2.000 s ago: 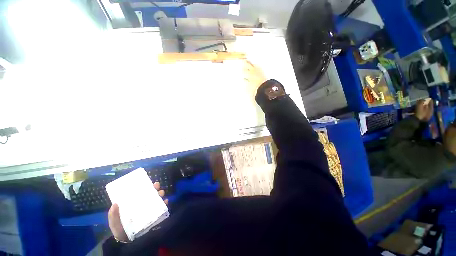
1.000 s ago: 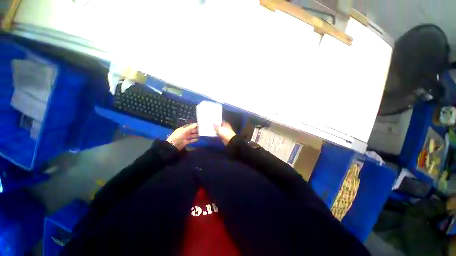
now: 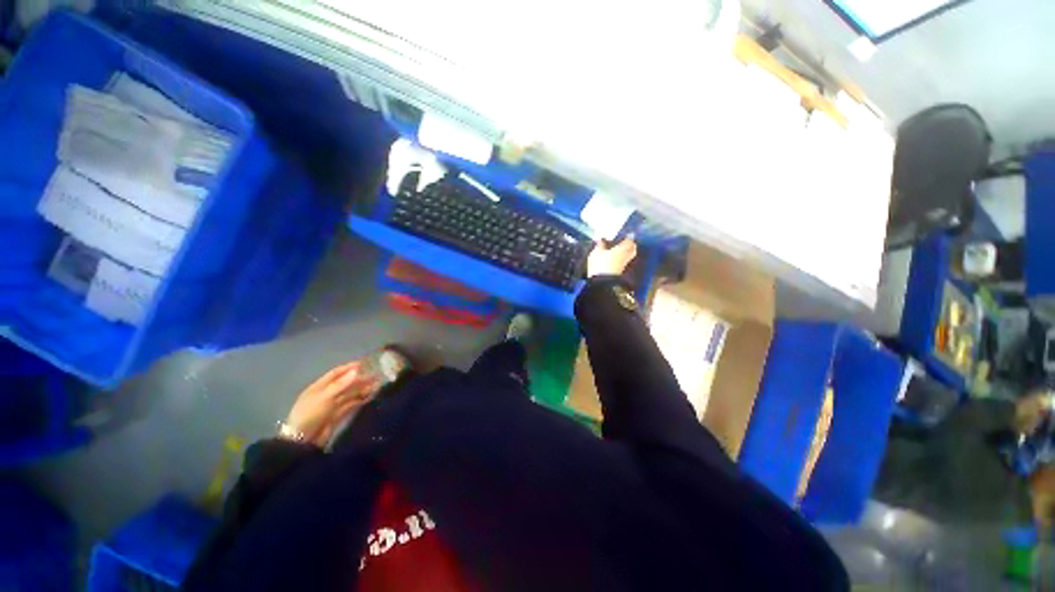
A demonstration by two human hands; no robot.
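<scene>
My right hand (image 3: 611,257) is at the right end of the black keyboard (image 3: 486,235), with a small white flat pack (image 3: 605,214) at its fingertips, partly under the bench edge. The hand looks closed on the pack's near edge. My left hand (image 3: 330,399) is low on the left, over the floor near my body. Its fingers are loosely extended and I see nothing held in it. The open brown carton (image 3: 752,376) stands right of my right arm, with white printed contents inside.
A blue tote (image 3: 220,283) holding printed paper stacks stands on the left. The white bench (image 3: 694,127) runs across the top. A blue bin (image 3: 787,393) is beyond the carton. A black fan (image 3: 943,168) stands at upper right. Part of a person shows at the right edge.
My hands were together on the white pack and have separated. My right hand has moved forward with the pack towards the bench edge. My left hand has dropped back. The view has shifted left.
</scene>
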